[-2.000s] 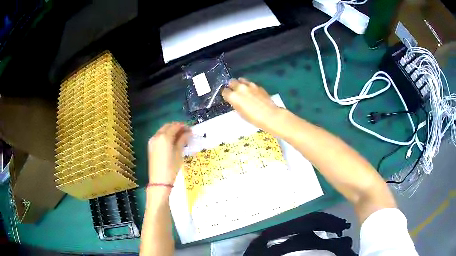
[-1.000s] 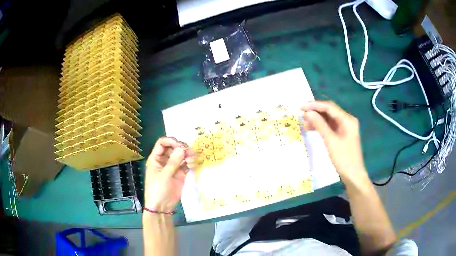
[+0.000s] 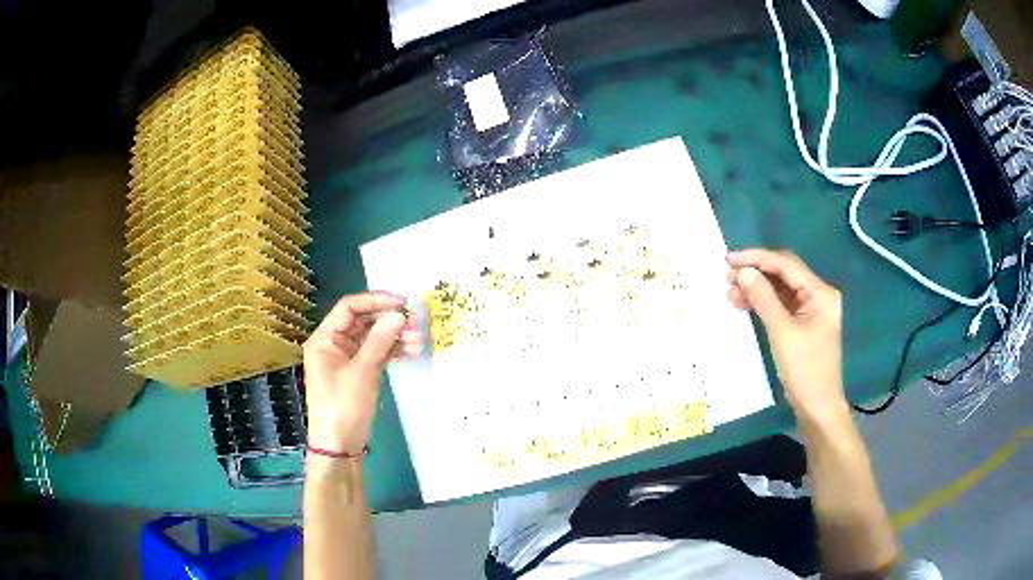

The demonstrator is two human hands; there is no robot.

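Note:
A yellow circuit board panel (image 3: 668, 425), largely washed out to white by glare, lies on the white sheet (image 3: 595, 187). Small black components (image 3: 535, 258) stand in rows along its far part. One loose black component (image 3: 492, 232) lies on the sheet beyond the panel. My left hand (image 3: 357, 351) is at the panel's left edge, thumb and fingertips close together. My right hand (image 3: 793, 317) is at the sheet's right edge, thumb and forefinger nearly together. Whether either hand holds a tiny part cannot be told. A dark shiny bag (image 3: 521, 96) with components at its mouth lies behind the sheet.
A tall stack of yellow panels (image 3: 215, 227) stands at left over a black slotted rack (image 3: 258, 425). Cardboard (image 3: 79, 363) is at far left, a blue object (image 3: 215, 549) below the bench. White cable (image 3: 861, 176), black plug (image 3: 912, 223) and multi-port box (image 3: 997, 136) are at right.
My right hand has come from the bag across the panel to the sheet's right edge. My left hand has moved from the panel's far left corner back towards me, then slightly left.

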